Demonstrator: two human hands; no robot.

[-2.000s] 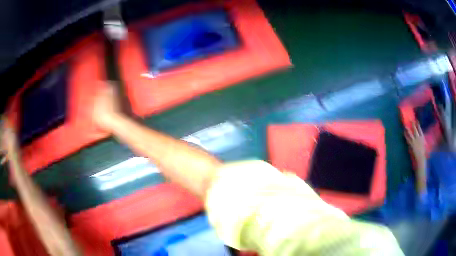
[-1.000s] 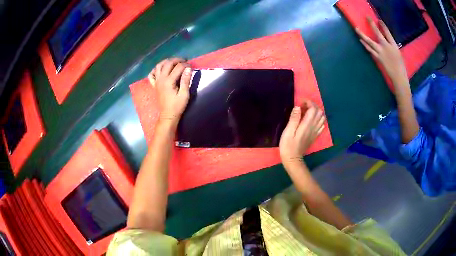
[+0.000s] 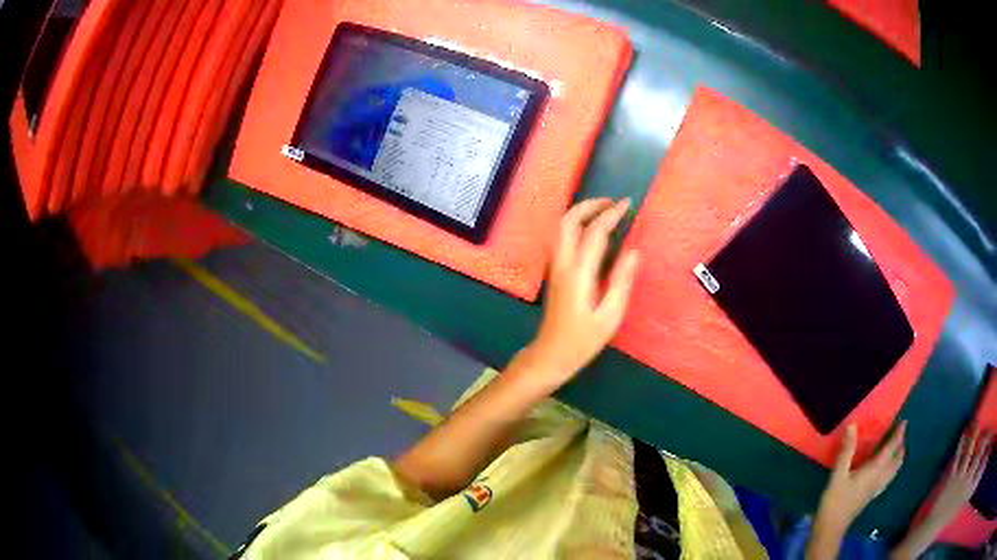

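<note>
My left hand (image 3: 585, 284) is open, fingers spread, over the gap between two orange-red foam pads; it holds nothing. Left of it, a tablet (image 3: 415, 131) with a white window over blue wallpaper lies on a foam pad (image 3: 590, 55). Right of it, a dark-screened tablet (image 3: 814, 301) lies askew on another foam pad (image 3: 683, 219), with a small white label at its left corner. My right hand (image 3: 864, 481) is open at this pad's lower edge, just below the tablet's lower corner, with fingers apart.
Stacked foam pads (image 3: 142, 98) lean at the far left. The dark green bench (image 3: 667, 394) runs beneath the pads. Another person's hand (image 3: 962, 470) is at the right edge near another tablet. Grey floor (image 3: 361, 372) with yellow lines shows lower left.
The view has swung left. My hands have come off the dark tablet's sides; my left hand has moved toward the lit tablet, which now shows a white window.
</note>
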